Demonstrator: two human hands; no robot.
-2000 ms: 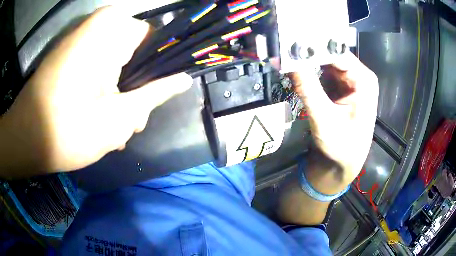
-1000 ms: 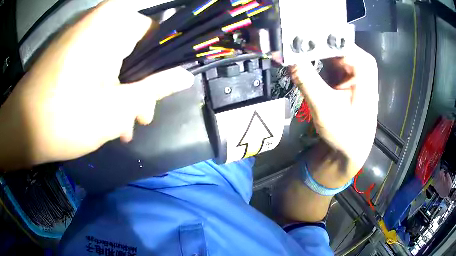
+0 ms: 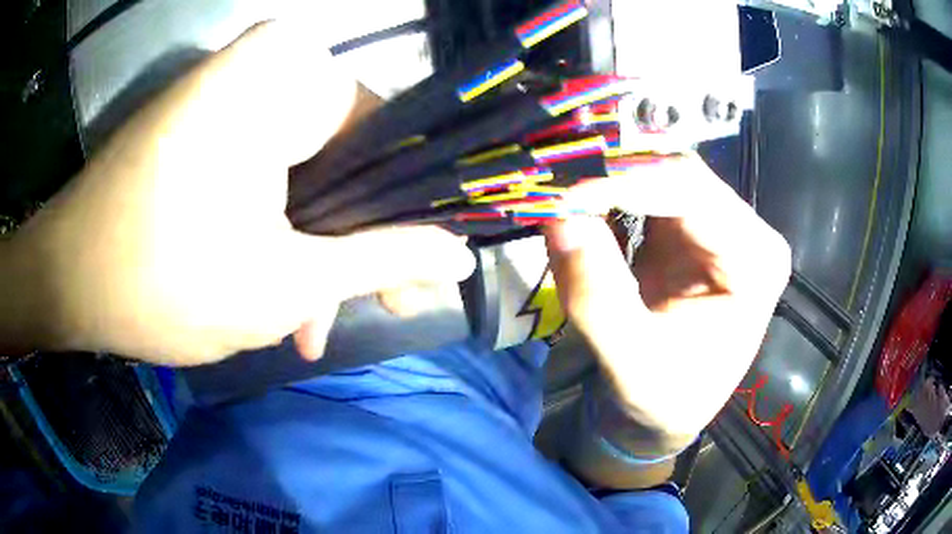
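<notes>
My left hand (image 3: 209, 209) is closed round a fanned bundle of black multi-core cables (image 3: 376, 172). Short red, blue, yellow and white cores (image 3: 569, 148) stick out of the jackets towards the right. My right hand (image 3: 679, 282) has its thumb and forefinger pinched on the ends of the lowest cores. Glare hides the core tips. The bundle and hands cover the black work head. Part of the arrow label (image 3: 517, 302) shows below them.
A bright white plate (image 3: 679, 63) with dark round screws stands behind my right fingers. Grey machine cover (image 3: 407, 339) lies below my left hand. A blue-edged cable tray (image 3: 99, 485) is at lower left. A red coil (image 3: 767, 407) hangs at right.
The cable bundle has moved right and down, now in front of the work head. My right fingertips have left the white plate's lower edge and taken hold of the core ends.
</notes>
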